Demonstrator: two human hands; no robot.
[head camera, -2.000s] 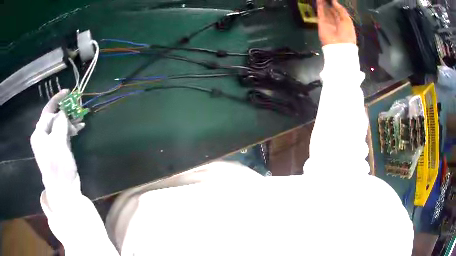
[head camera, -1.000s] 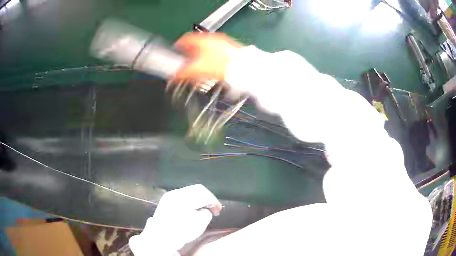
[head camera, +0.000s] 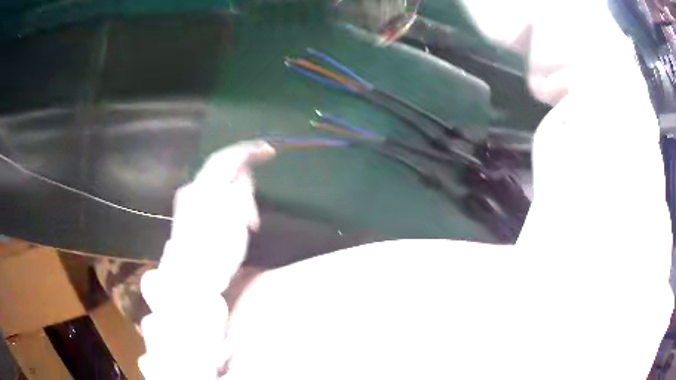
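My left hand (head camera: 219, 182), in a white glove, is over the bench with its fingers together. A thin solder wire (head camera: 96, 199) runs from the left edge into this hand. The fingertips are at the blue and brown leads (head camera: 315, 142) of a black power cord; whether they touch is unclear. More split blue and brown leads (head camera: 333, 76) lie beyond, joined to black power cords (head camera: 493, 174) piled at right. My right sleeve reaches up past the top edge; the right hand is out of the picture.
A blurred cluster of wires (head camera: 396, 28) shows at the top edge. The dark bench edge (head camera: 104, 256) curves across the lower left. Below it is an open brown cardboard box (head camera: 37, 289). Blurred items line the far right edge.
The right hand has gone from the upper middle out of the top, and the tube unit it held is no longer recognisable. The left hand has moved up to the leads. The view has shifted.
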